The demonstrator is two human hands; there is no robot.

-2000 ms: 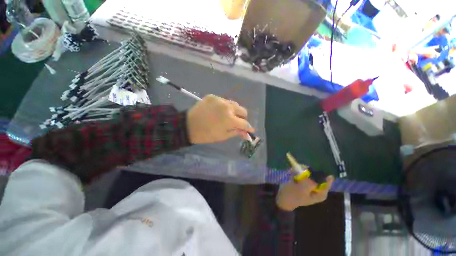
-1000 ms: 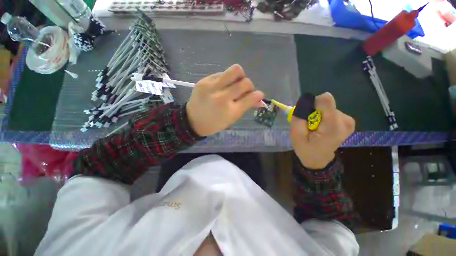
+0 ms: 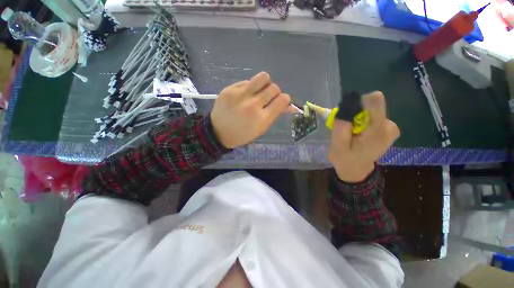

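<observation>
My left hand (image 3: 248,111) is closed on a white cable (image 3: 202,97), just behind the small green circuit board (image 3: 304,125) at its end. The cable's free end reaches left over the pile of boards. My right hand (image 3: 363,138) grips a yellow-and-black glue bottle (image 3: 349,117). Its pale yellow nozzle points left, with the tip at the board's upper edge, by the wire connector. Whether the tip touches is too small to tell.
A fan of harnessed boards (image 3: 149,70) with a paper label (image 3: 172,89) lies at left, beside a white roll (image 3: 53,50). A red bottle (image 3: 448,36) rests at upper right, above two white cables (image 3: 431,104).
My right hand has brought the glue bottle up from the bench edge to the board. My left hand still holds the cable. The view has shifted, and the board has turned slightly.
</observation>
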